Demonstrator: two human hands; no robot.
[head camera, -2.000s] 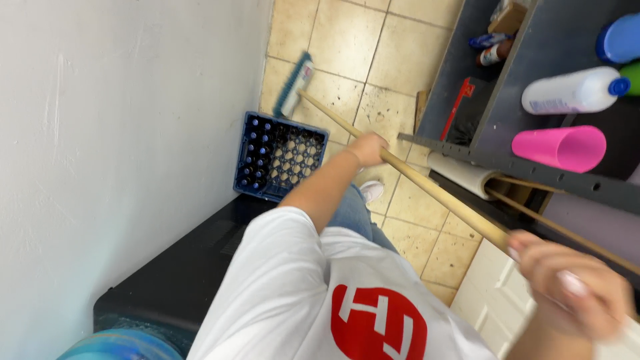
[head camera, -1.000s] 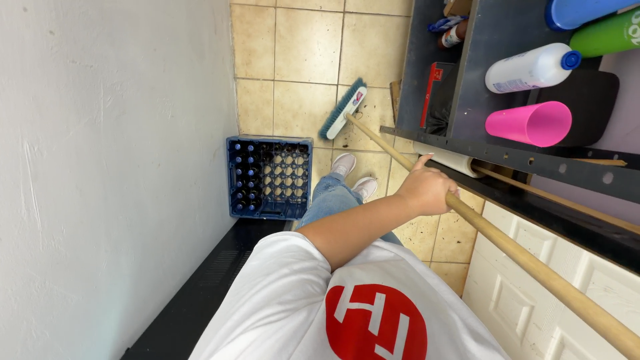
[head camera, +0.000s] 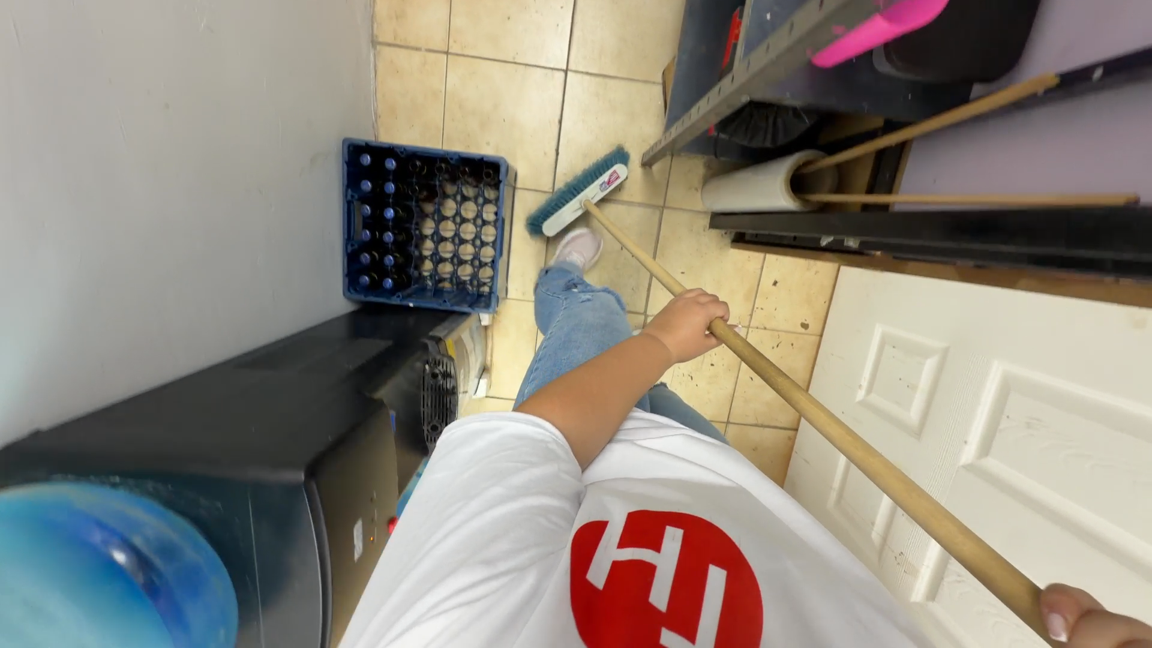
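Observation:
A broom with a white head (head camera: 585, 200) and teal bristles rests on the tiled floor, just beyond a light shoe (head camera: 577, 247). Its long wooden handle (head camera: 837, 432) runs down to the lower right. Partway along it, my left hand (head camera: 688, 324) is closed around the wood. My right hand (head camera: 1089, 621), cut off by the frame's lower right corner, grips near the handle's upper end. Left of the broom head stands a blue plastic bottle crate (head camera: 504, 225) with dark bottles in part of its slots.
A gray wall (head camera: 180, 180) and black water dispenser (head camera: 351, 513) with a blue water jug (head camera: 108, 567) are on the left. At right are metal shelving (head camera: 756, 76), a white roll (head camera: 756, 184) with wooden sticks in it, and a white paneled door (head camera: 990, 405). Dark debris (head camera: 792, 306) dots the tiles.
The broom head has moved from beyond the crate, near the wall, to the crate's right, closer to my feet. My right hand, out of view one second ago, shows again at the lower right.

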